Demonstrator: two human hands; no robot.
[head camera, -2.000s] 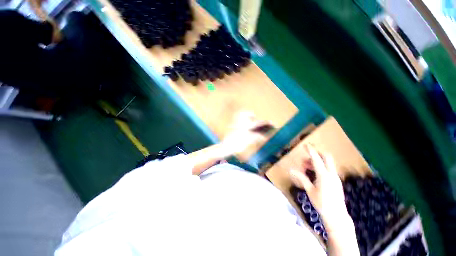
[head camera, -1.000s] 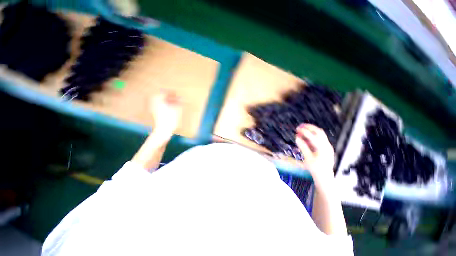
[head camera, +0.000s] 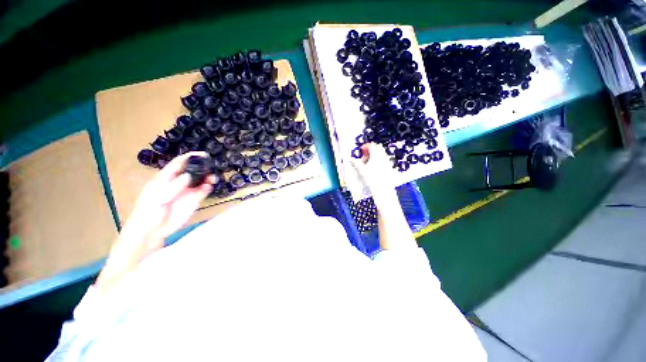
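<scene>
My left hand (head camera: 173, 187) is closed around a black barrel (head camera: 197, 168) at the near left edge of the barrel group. Many short black hollow barrels (head camera: 244, 106) stand packed on a tan cardboard sheet (head camera: 131, 120); some show pale rims. My right hand (head camera: 372, 170) is at the near left edge of the white-topped board stack (head camera: 326, 56), beside loose black rings (head camera: 386, 78). Its fingertips are bent close together, and I cannot tell whether a ring is between them.
Another tan board (head camera: 60, 205) with a green marker (head camera: 14, 242) lies at far left, dark pieces at its edge. A far-right white sheet (head camera: 545, 53) holds more black parts. A blue crate (head camera: 414, 205) sits below the bench edge. A black-framed stool (head camera: 542, 166) stands on the floor.
The view has swung right, so the assembled rows have mostly left it. My left hand has moved from the green-marked board to the barrels and taken one. My right hand has moved to the ring board.
</scene>
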